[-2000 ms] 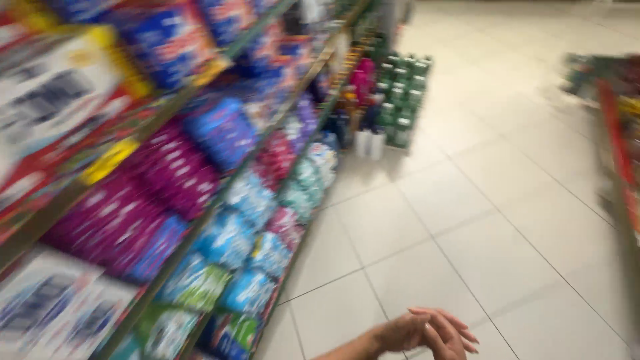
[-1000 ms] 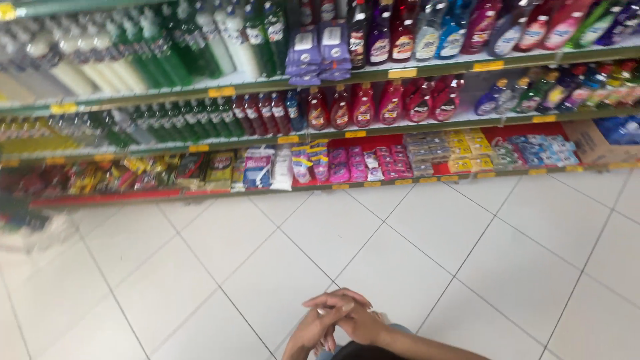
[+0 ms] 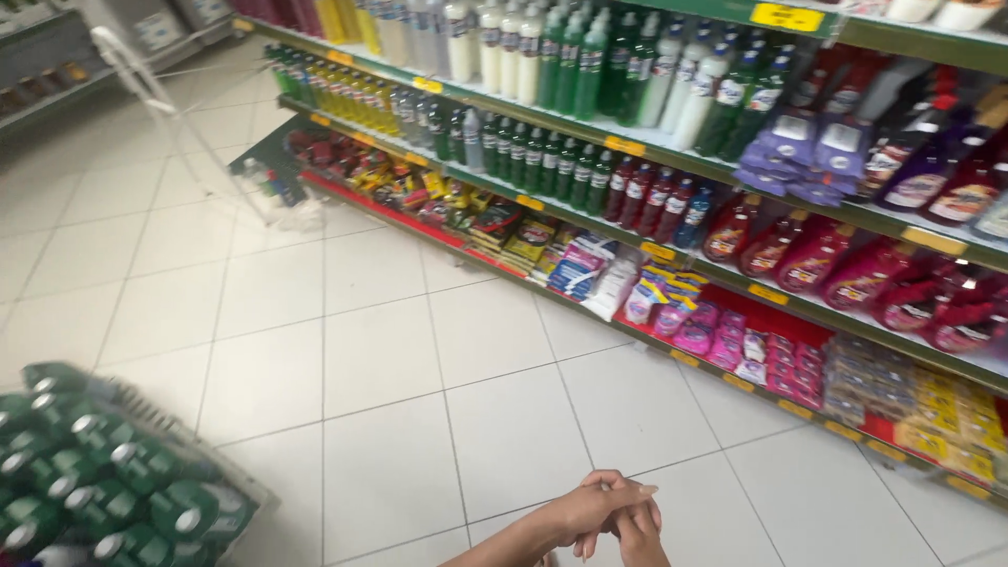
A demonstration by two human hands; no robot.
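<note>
At the bottom centre, my left hand (image 3: 591, 508) and my right hand (image 3: 639, 524) are clasped together over the tiled floor (image 3: 378, 441), their fingers overlapping. No object shows between them, though the palms are hidden. Beyond them runs a long store shelf of cleaning products. Pink packets (image 3: 697, 329) lie on its lowest level, with red bottles (image 3: 799, 272) on the level above. Purple pouches (image 3: 811, 153) hang over the edge of a higher shelf.
Green bottles with white caps (image 3: 102, 472) stand packed on a crate or pallet at the lower left. A white folding ladder or frame (image 3: 157, 102) stands at the upper left, near small bottles and plastic (image 3: 295, 209) on the floor. The lowest shelf's edge (image 3: 520, 279) crosses the view.
The view has swung widely along the aisle, bringing the green bottles to the lower left. Both hands are clasped, as they were a second ago.
</note>
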